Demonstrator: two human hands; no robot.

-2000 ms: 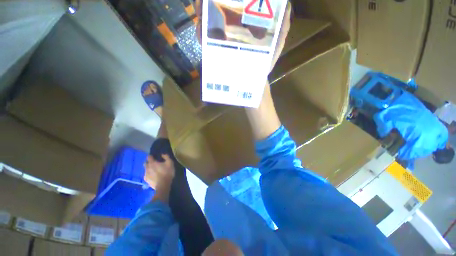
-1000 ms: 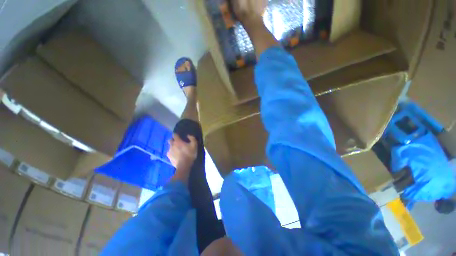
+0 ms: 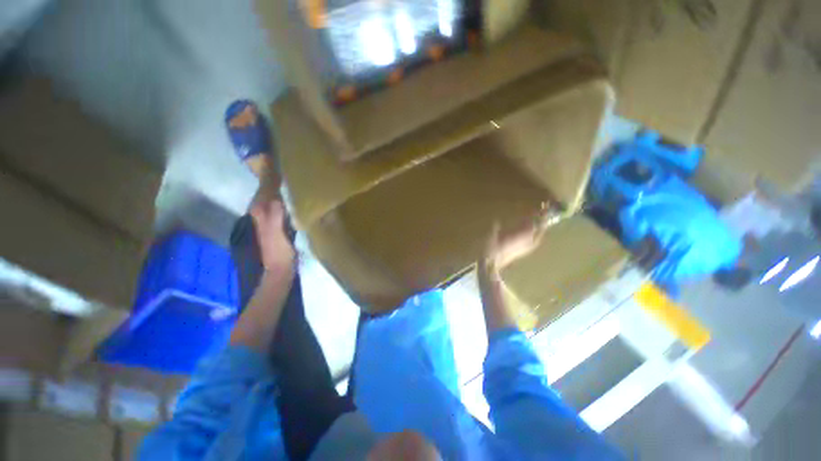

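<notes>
An open brown carton (image 3: 432,212) with its flaps up lies in front of me. Behind its upper flaps, an inner goods carton (image 3: 410,76) holds dark boxes with orange marks and shiny bubble wrap. My right hand (image 3: 518,243) is over the open carton's near right edge, thumb and fingers apart, with nothing seen in it. Blur hides whether it touches the edge. My left hand (image 3: 272,236) rests on my lower leg beside the carton and holds no object.
A blue plastic crate (image 3: 180,311) stands at left, near stacked cartons (image 3: 67,203). More large cartons (image 3: 693,81) stand at upper right. A person in blue (image 3: 684,230) is at right beside a blue stool-like object (image 3: 644,171). A white piece of equipment with a yellow panel (image 3: 671,315) is at lower right.
The white product box in my right hand went out of view; the hand reached into the goods carton, then came back empty toward me. My left hand moved down my leg.
</notes>
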